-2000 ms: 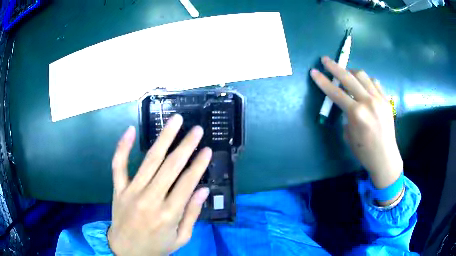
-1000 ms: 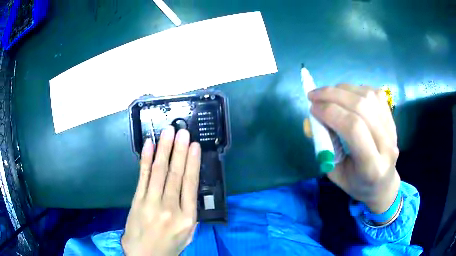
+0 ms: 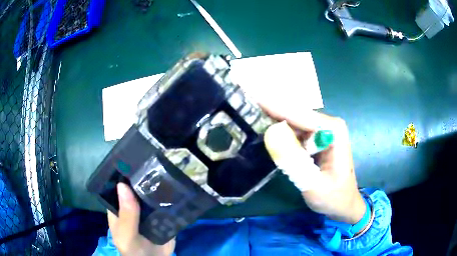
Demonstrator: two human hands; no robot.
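The trail camera housing (image 3: 220,137) is raised over the bench with its camouflage face toward me, showing two dark windows and a hexagonal lens ring. The black rear section (image 3: 160,192) is joined to it at the lower left, its keypad side showing. My left hand (image 3: 131,225) grips the rear section at its lower edge. My right hand (image 3: 320,165) holds the shell's right side, with a whitish cover on the thumb. The pen-type pick also sits in my right hand; its green end (image 3: 323,139) sticks out and its tip is hidden. The white strip (image 3: 280,77) lies behind the housing, partly covered.
A slim pale tool (image 3: 218,27) lies beyond the strip. The air blow gun (image 3: 363,29) and a white block (image 3: 435,19) are at the upper right. Yellow scraps (image 3: 410,135) lie right. A blue parts bin (image 3: 75,22) and mesh partition (image 3: 25,110) are at left.
The housing has been lifted and turned over from its black inside to its camouflage face. My right hand has moved left onto it, still holding the pick. My left hand now grips the rear section.
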